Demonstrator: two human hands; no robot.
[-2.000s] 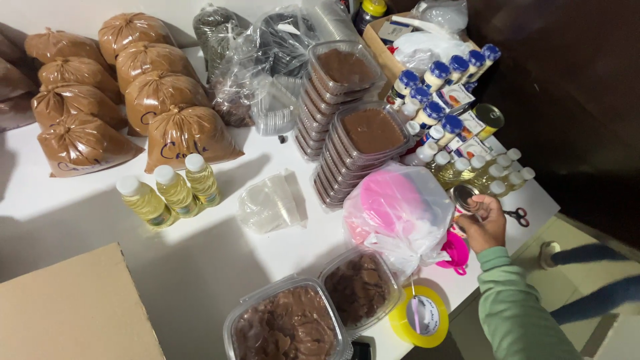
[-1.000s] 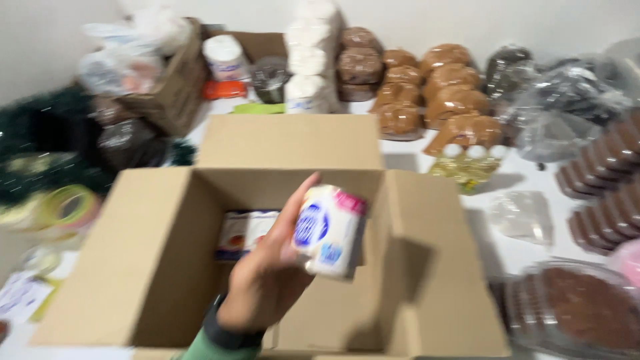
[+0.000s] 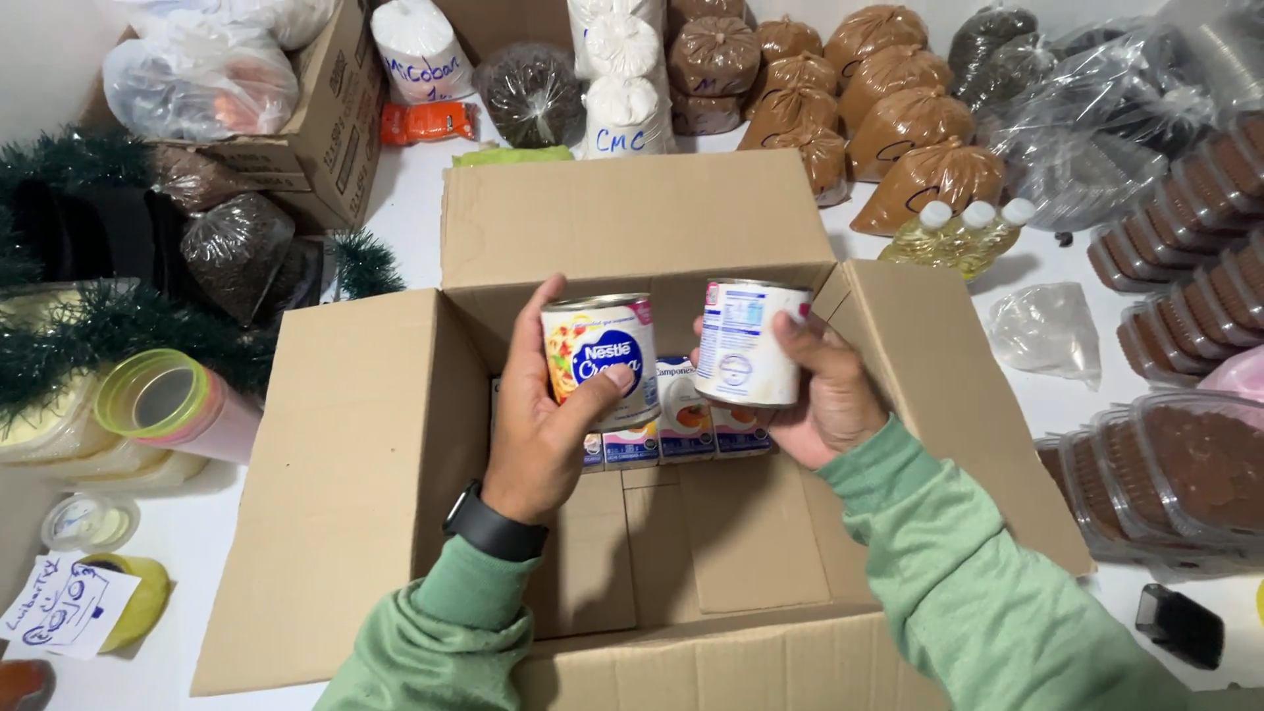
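Note:
My left hand (image 3: 548,425) is closed around a Nestlé cream can (image 3: 602,360), its printed front facing me. My right hand (image 3: 825,385) grips a second can (image 3: 752,344) of like size, its white back with fine print turned toward me. Both cans are held upright, side by side and apart, above an open cardboard box (image 3: 326,474). Down in the box, several small cartons (image 3: 686,415) stand in a row against the far wall, partly hidden by the hands and cans. The box floor in front of them is bare cardboard.
Behind the box are bags of white powder (image 3: 622,123) and brown powder (image 3: 913,138). At right stand oil bottles (image 3: 963,237), an empty-looking plastic bag (image 3: 1047,331) and stacked clear containers (image 3: 1185,474). At left are a second carton (image 3: 331,128), green tinsel (image 3: 128,336) and plastic cups (image 3: 163,395).
The view has swung from the bottles and containers to the box. One second ago only my left hand with a can showed over it; now my right hand holds another can beside it.

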